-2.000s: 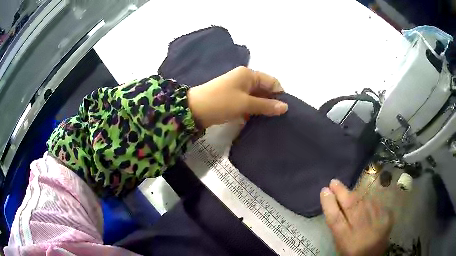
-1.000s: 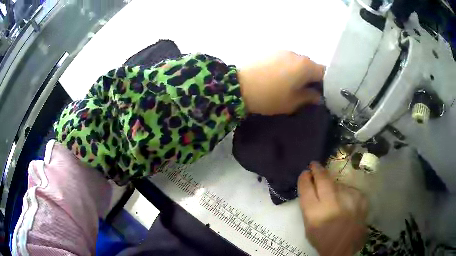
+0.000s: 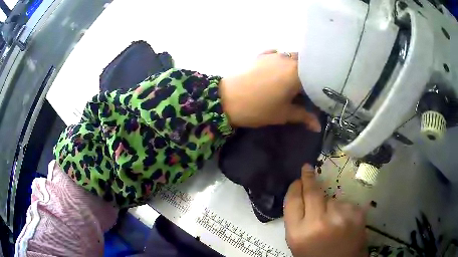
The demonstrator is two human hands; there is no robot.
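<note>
A dark fabric panel (image 3: 271, 155) lies on the white table with its right edge at the needle area of the sewing machine (image 3: 346, 128). Part of a black zipper band (image 3: 263, 208) shows under its lower corner, with a thin line of teeth. My left hand (image 3: 266, 93) lies over the panel's upper part, thumb on the fabric near the needle; its fingers are partly hidden behind the machine head. My right hand (image 3: 324, 218) presses the panel's lower right edge with its fingertips. The panel's far edge is hidden.
The pale machine head (image 3: 351, 55) fills the upper right. Cream ribbed knobs (image 3: 433, 124) stand beside it. Spare dark panels (image 3: 131, 68) lie at the far left of the table. A ruler scale (image 3: 236, 236) runs along the front edge. Black snips (image 3: 427, 233) lie at lower right.
The panel has moved from lying broad between my hands to the needle area, and its lower corner has folded. My left hand has moved right, toward the machine head. The view has shifted closer to the machine.
</note>
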